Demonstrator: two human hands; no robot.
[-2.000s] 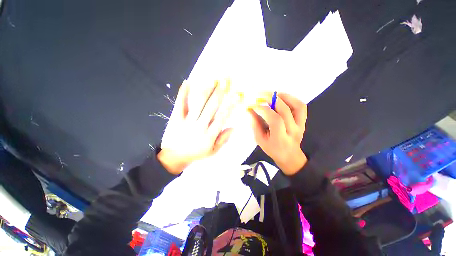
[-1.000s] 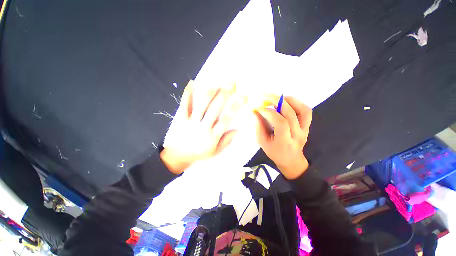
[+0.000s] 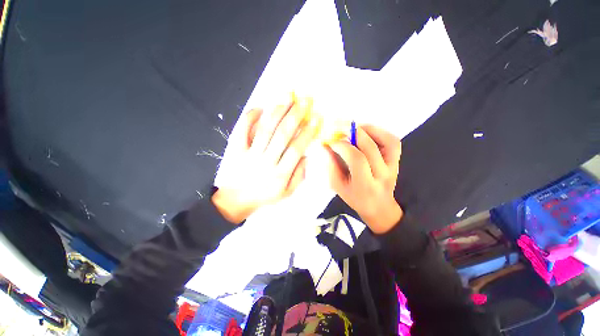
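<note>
A bright white, overexposed stack of garment pieces [image 3: 408,79] lies on the black table, its far end notched in a V. My left hand [image 3: 263,157] lies flat on the pieces, fingers slightly spread. A washed-out yellow template [image 3: 302,108] shows at its fingertips; its outline is lost in the glare. My right hand [image 3: 370,167] is closed around a blue pen [image 3: 353,133] just to the right, fingertips down at the white surface. The pen's tip is hidden by glare and fingers.
The black table surface [image 3: 131,98] carries loose threads and a pale scrap [image 3: 547,33] at the far right. Small white strips hang at the near edge by my body. Blue crates [image 3: 562,200] and pink cloth [image 3: 549,259] are below at the right; another blue crate [image 3: 214,318] is below at the near edge.
The view has shifted slightly. More yellow shows at my left fingertips, and the left fingers have changed position a little. The pen in my right hand stands more upright.
</note>
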